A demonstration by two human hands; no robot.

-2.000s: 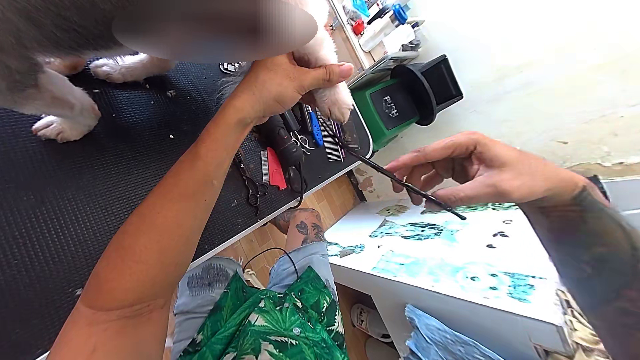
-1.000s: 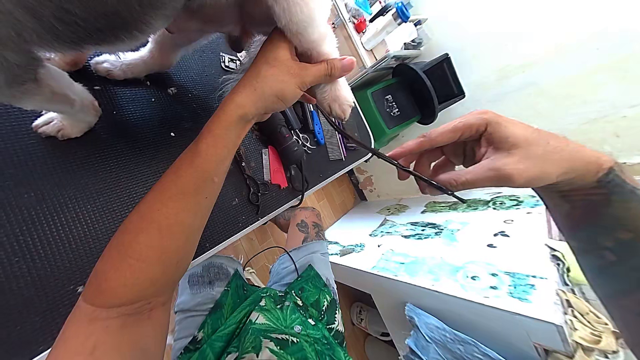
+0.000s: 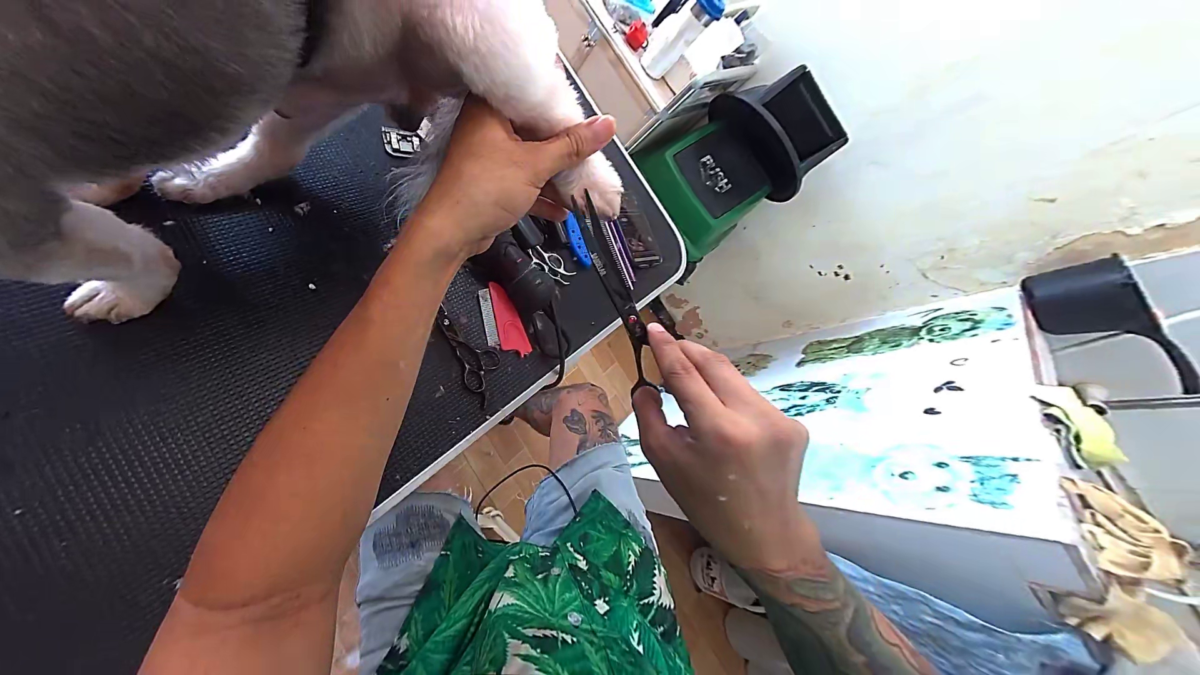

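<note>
A dog with a grey back and white legs (image 3: 506, 56) stands on the black textured grooming table (image 3: 234, 403). My left hand (image 3: 502, 169) holds one of its legs from behind, just above the paw (image 3: 592, 187), thumb laid across the fur. My right hand (image 3: 722, 412) grips the handles of dark grooming scissors (image 3: 619, 295), fingers in or around the loops. The blades point up and sit slightly apart, their tips beside the bottom of that paw. Part of the leg is hidden behind my left hand.
On the table near its edge lie a red-handled comb (image 3: 506, 319), another pair of scissors (image 3: 466, 352), black clippers (image 3: 516, 272) and a blue tool (image 3: 577, 239). Beyond the corner stands a green bin (image 3: 694, 187). A white surface with painted pictures (image 3: 900, 403) is at right.
My right hand has turned and moved in, and the scissors now point up with blades apart, their tips at the paw. Earlier they lay slanted in the fingertips. My left hand keeps its hold.
</note>
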